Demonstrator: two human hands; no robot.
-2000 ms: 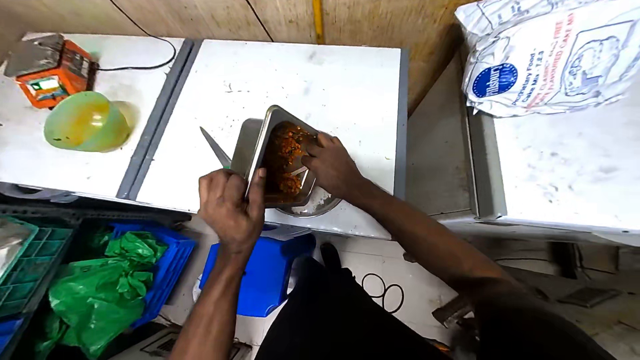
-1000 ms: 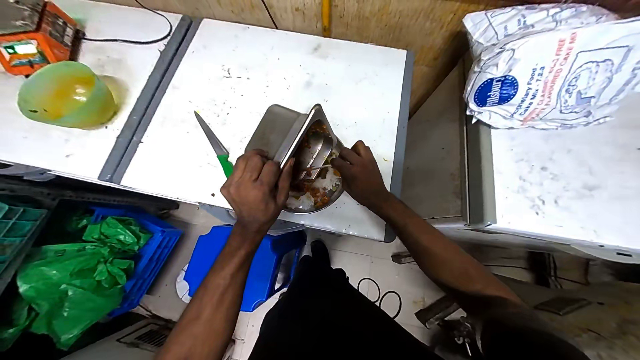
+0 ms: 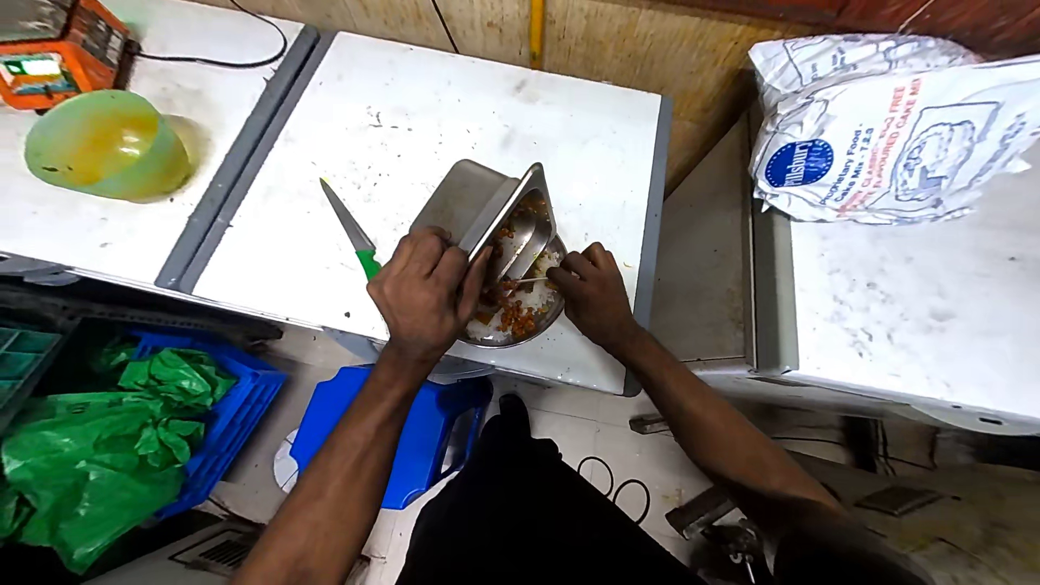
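My left hand [image 3: 426,292] grips the rim of a steel food pan [image 3: 467,203], tilted on its side over a round metal bowl [image 3: 520,337]. Reddish-orange chopped food [image 3: 518,315] lies on white rice [image 3: 487,329] in the bowl, and some bits cling inside the pan. My right hand [image 3: 597,296] pinches the thin pale handle of a utensil [image 3: 532,280] at the pan's mouth; its far end is hidden in the food. A knife with a green handle [image 3: 367,264] lies just left of my left hand, partly covered by it.
On the left counter are a green bowl with yellow residue [image 3: 110,150] and an orange device [image 3: 65,61] with a cable. Cake mix bags [image 3: 886,146] lie on the right counter. Below are a blue plastic stool [image 3: 357,439] and a blue crate [image 3: 236,439] with green plastic bags [image 3: 97,463].
More of the reddish food now lies on the rice in the bowl, and less is in the pan. The pan's mouth has tipped further over toward the bowl.
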